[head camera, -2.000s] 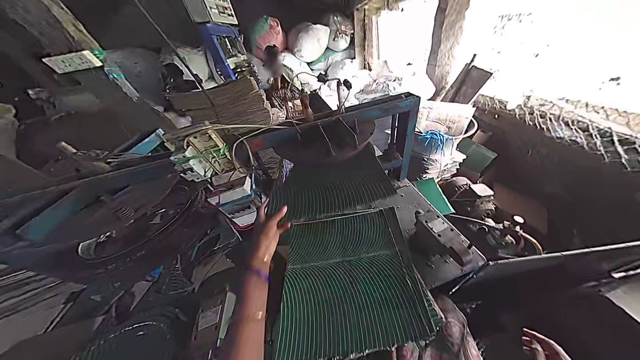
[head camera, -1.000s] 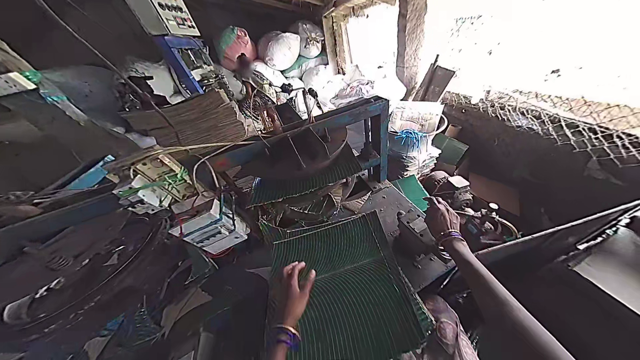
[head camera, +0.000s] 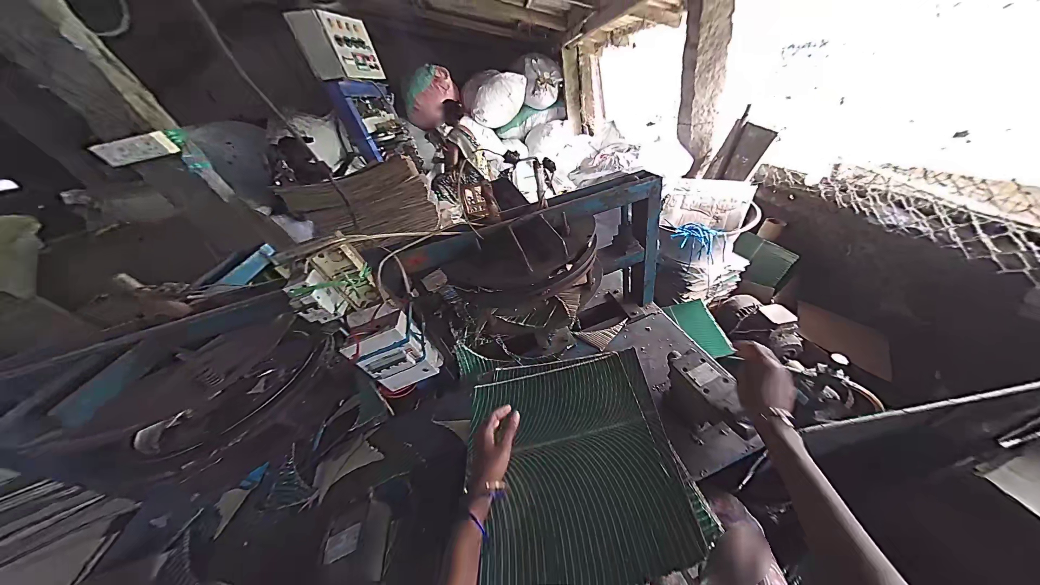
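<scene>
A stack of green sheets with curved pale lines (head camera: 593, 479) lies in front of me, over my lap. My left hand (head camera: 494, 447) is at the left edge of the top sheet, fingers slightly apart, gripping nothing that I can see. To the right, my right hand (head camera: 764, 380) is closed above a small metal block on the machine bed (head camera: 703, 386); whether something is inside it cannot be seen. Beyond the stack stands a press with a round dark metal plate (head camera: 520, 264) under a blue steel frame (head camera: 650, 236). Cut scraps of sheet (head camera: 605, 331) lie below that plate.
Electrical switch boxes with wires (head camera: 394, 353) sit left of the press. A motor (head camera: 760, 325) and a green sheet piece (head camera: 700, 327) are at the right. Behind are a stack of brown sheets (head camera: 361, 199), white sacks (head camera: 496, 99), a bucket (head camera: 707, 203) and a control box (head camera: 335, 45).
The large green sheet that lay under the round plate two seconds ago no longer shows there. My right hand has come up to the metal block. My left hand has moved back onto the near stack.
</scene>
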